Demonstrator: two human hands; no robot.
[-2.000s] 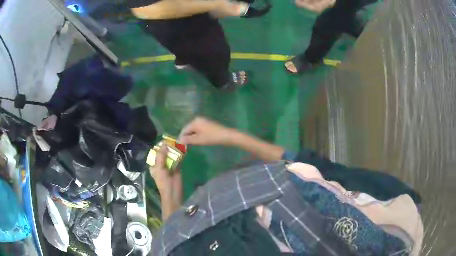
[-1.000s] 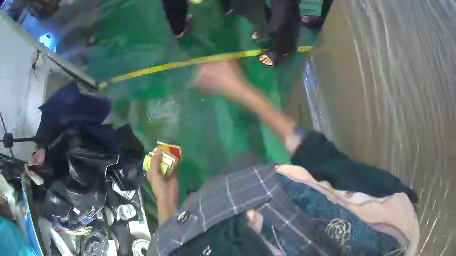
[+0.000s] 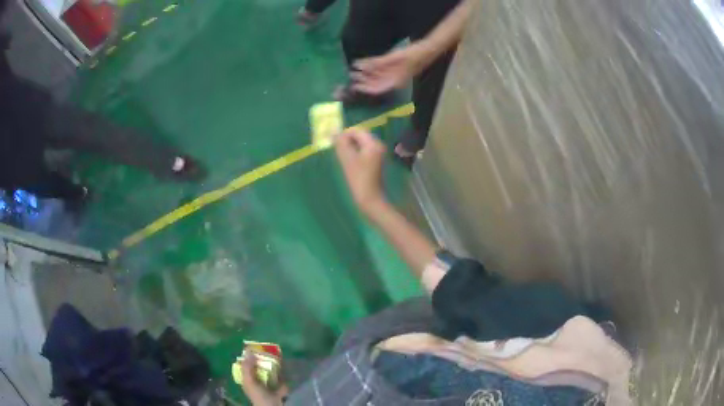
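Observation:
My right hand (image 3: 362, 165) is stretched out over the green floor, its fingertips closed on the edge of a small yellow-green packet (image 3: 326, 125). The packet is slightly blurred. My left hand (image 3: 258, 384) is low in the picture near my body, partly cut off by the bottom edge. It holds another small packet (image 3: 265, 357), yellow-green with a red patch. Another person's hand (image 3: 387, 71) is open just above and to the right of the packet in my right hand, not touching it.
A wall under shiny clear film (image 3: 556, 182) fills the right side. A person in dark clothes (image 3: 103, 151) is at the left. Dark cloth (image 3: 103, 357) lies at the lower left by a pale panel (image 3: 24, 297). A yellow line (image 3: 246, 179) crosses the green floor (image 3: 262, 103).
My right hand has reached farther forward and now shows a yellow-green packet. My left hand and its packet appear lower. The view has turned, and another person's open hand has come close.

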